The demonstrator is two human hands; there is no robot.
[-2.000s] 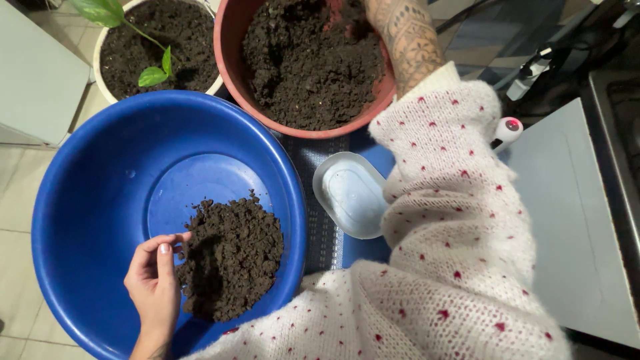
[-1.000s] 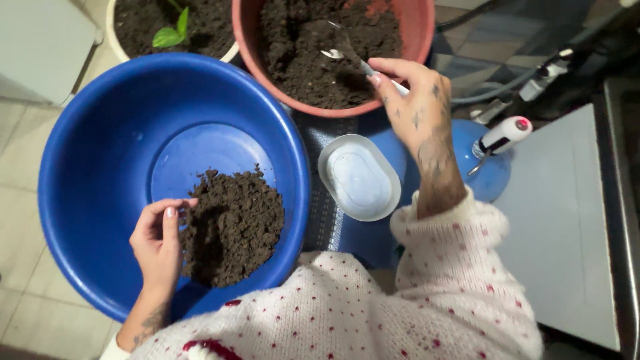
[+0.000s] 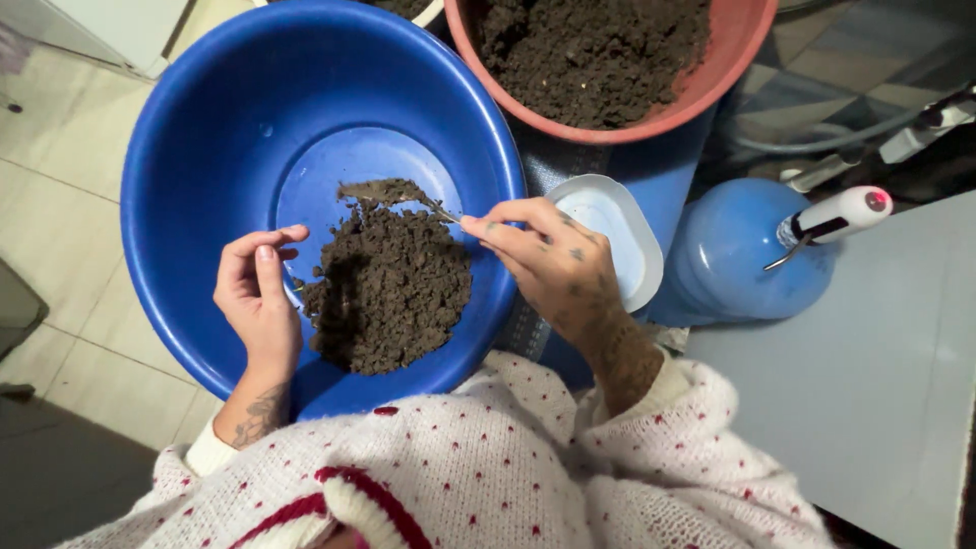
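A large blue plastic basin [image 3: 191, 305] holds a heap of dark soil [image 3: 396, 290]. My right hand [image 3: 560, 263] grips a metal spoon [image 3: 444, 213] by its handle, and the bowl end, loaded with soil, is over the far edge of the heap. Over the basin's left part is my left hand [image 3: 263, 293], fingers curled and apart, holding nothing that I can see. Beyond the basin to the right stands a reddish plastic pot [image 3: 526, 114] with more soil [image 3: 595, 61] inside.
A shallow oval white dish [image 3: 648, 267] lies right of the basin, partly behind my right hand. Farther right is a blue water jug [image 3: 743, 252] with a white electric pump [image 3: 842, 216] on top, beside a grey panel [image 3: 839, 358]. A cream pot's rim [image 3: 431, 11] shows at the top.
My right hand has moved from the reddish pot to over the blue basin, bringing the spoon with it. My left hand stays by the heap. The view has shifted closer to the basin.
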